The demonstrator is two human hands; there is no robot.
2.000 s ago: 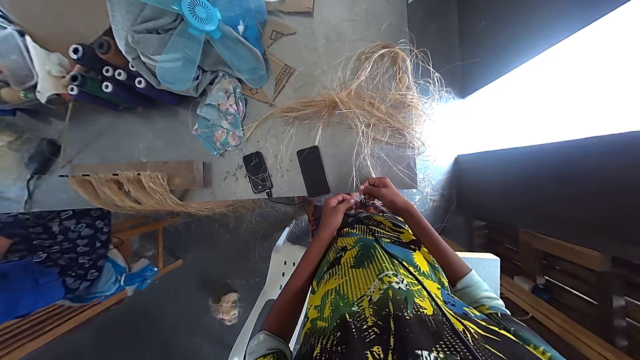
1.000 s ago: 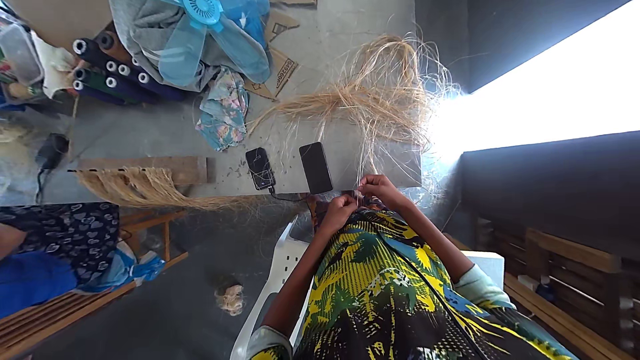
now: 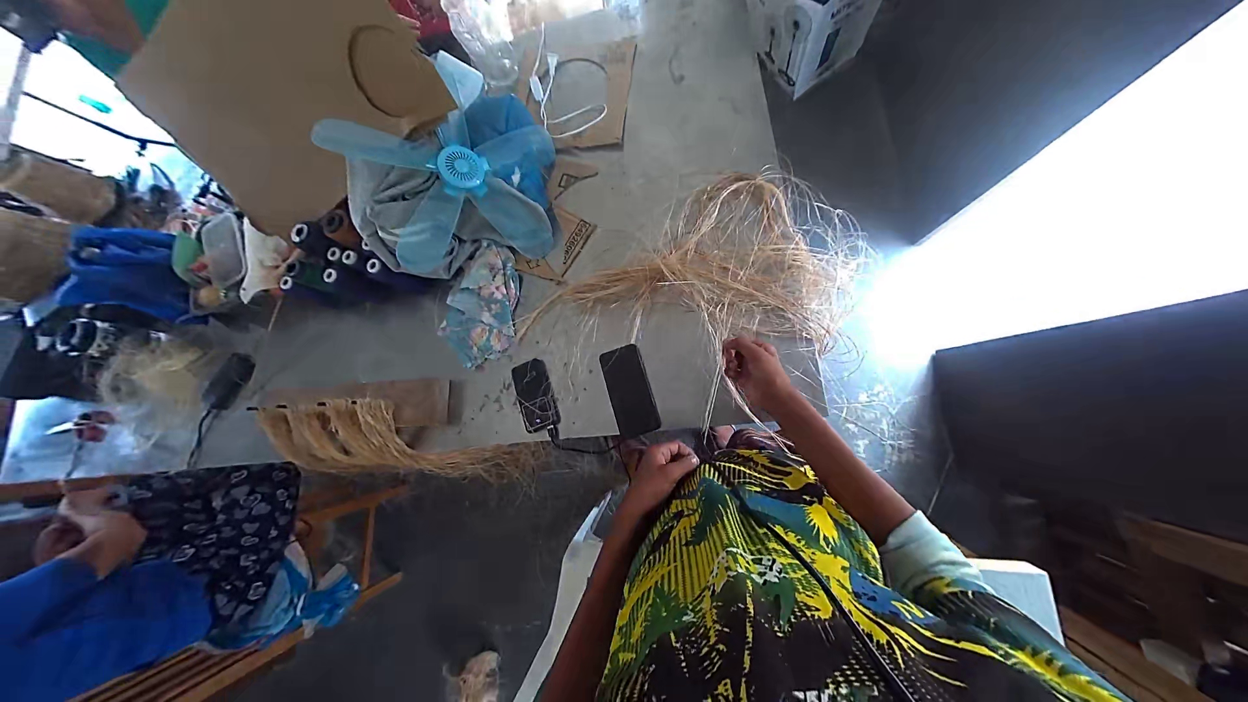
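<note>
A loose heap of tan plant fibres (image 3: 741, 258) spreads over the grey table (image 3: 697, 97) in front of me. At its near side my right hand (image 3: 756, 372) is raised with fingers curled, and pale strands run down from it toward my lap. My left hand (image 3: 663, 473) rests at my lap by the table edge, fingers bent; whether it pinches a strand is too small to tell. A black smartphone (image 3: 630, 390) lies on the table between the hands, and a second dark device (image 3: 535, 395) with a cable is left of it.
A wooden bar (image 3: 419, 402) hung with fibres lies at the table's left edge. Farther back are a blue-bladed fan (image 3: 460, 168), a floral cloth (image 3: 485, 307), thread cones (image 3: 336, 263) and cardboard (image 3: 283, 97). A co-worker's hands (image 3: 93, 526) are at far left.
My hands have moved apart. They were close together at the table edge; the right one is now farther forward over the table, beside the fibres. The view has tilted up somewhat.
</note>
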